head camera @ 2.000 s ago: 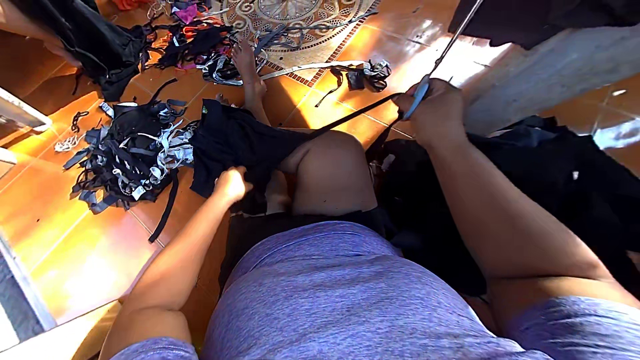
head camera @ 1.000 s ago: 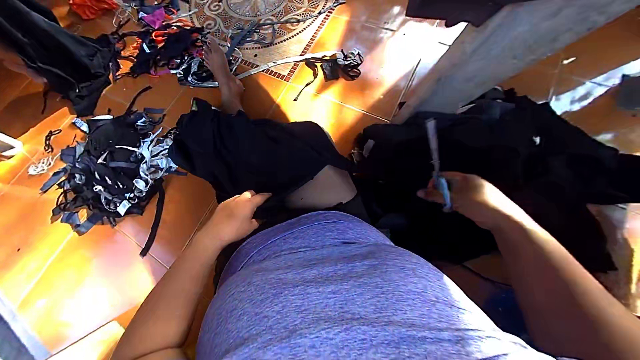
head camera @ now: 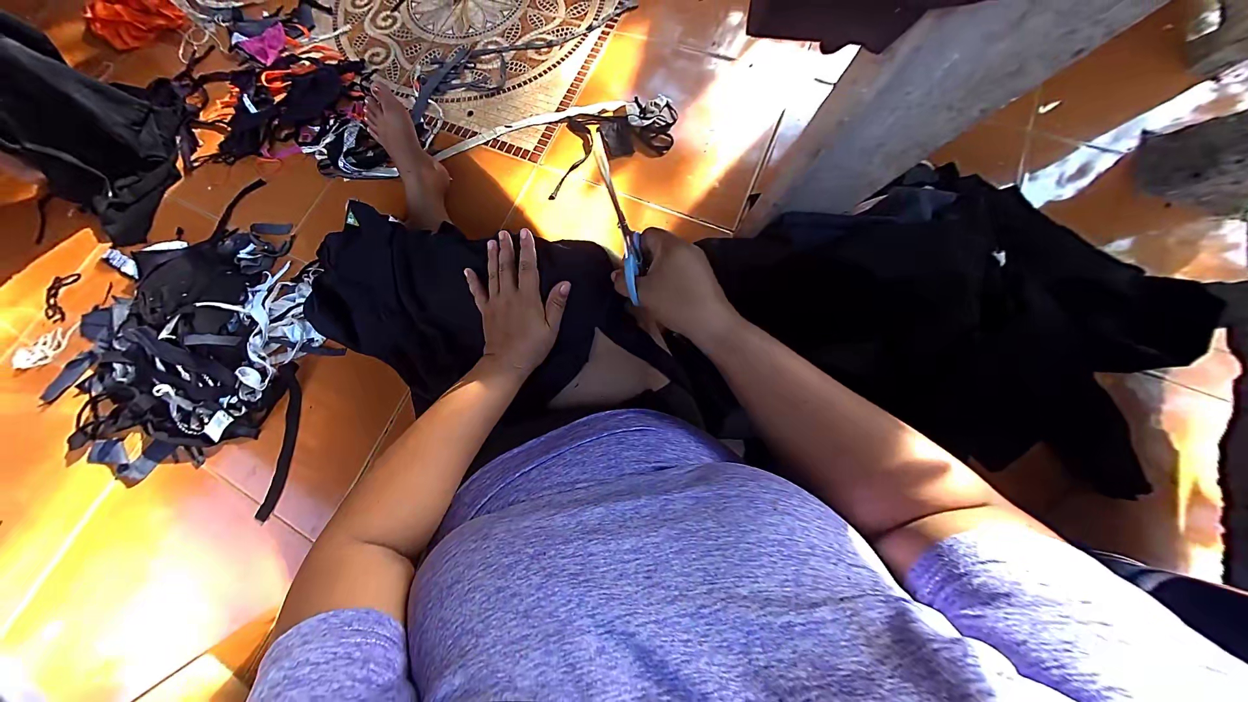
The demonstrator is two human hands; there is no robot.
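My left hand (head camera: 517,307) lies flat, fingers spread, on a black cloth (head camera: 405,283) that is draped over my bent leg. In my right hand (head camera: 678,283) is a pair of scissors (head camera: 632,263) with blue handles, its blades pointing away from me beyond the knee. The right hand is just right of the cloth's edge. To the left on the tiles lies a pile of black, grey and white fabric strips (head camera: 185,351). A large heap of black cloth (head camera: 858,312) spreads out to my right.
More strips, black, orange and pink (head camera: 283,107), lie by my bare foot (head camera: 400,136). A patterned mosaic (head camera: 458,49) is set in the orange tile floor. A grey concrete post or ledge (head camera: 907,107) stands at upper right. Black fabric (head camera: 78,127) is at upper left.
Two seconds ago a black strip was stretched between my hands; it no longer is. My left hand has moved forward and now lies flat on the cloth. The scissors have come in to the knee.
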